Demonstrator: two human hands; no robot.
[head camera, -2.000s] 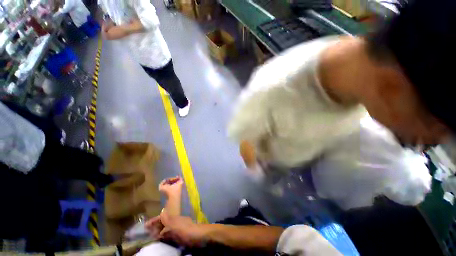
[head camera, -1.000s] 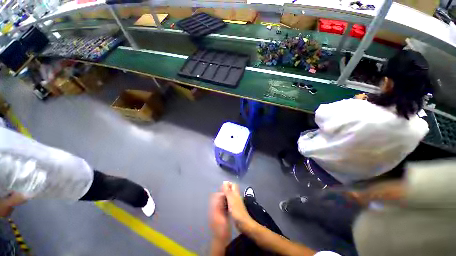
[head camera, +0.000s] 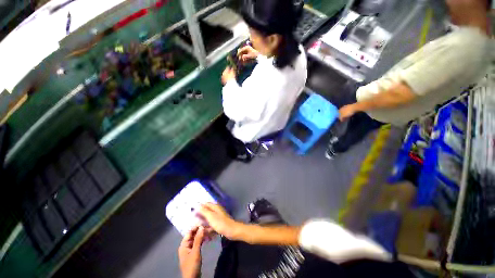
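Note:
My right hand is over a stool with a pale top and blue legs, fingers loosely extended, with nothing visible in it. Whether it touches the stool is unclear. My left hand is just below it, near the stool's lower edge, with the fingers bunched. Blur hides whether it holds anything. On the green bench lie small dark units. A black divided foam tray lies at the left.
A multicoloured clip pile is on the bench's far side. A seated person in white works there. Another person stands at the right, a hand by a blue stool. Blue bins and a white machine are at the right.
The view has swung right along the bench. My hands, earlier close together above the floor, are now apart at the pale stool. The person at the right now stands farther off, by the blue stool.

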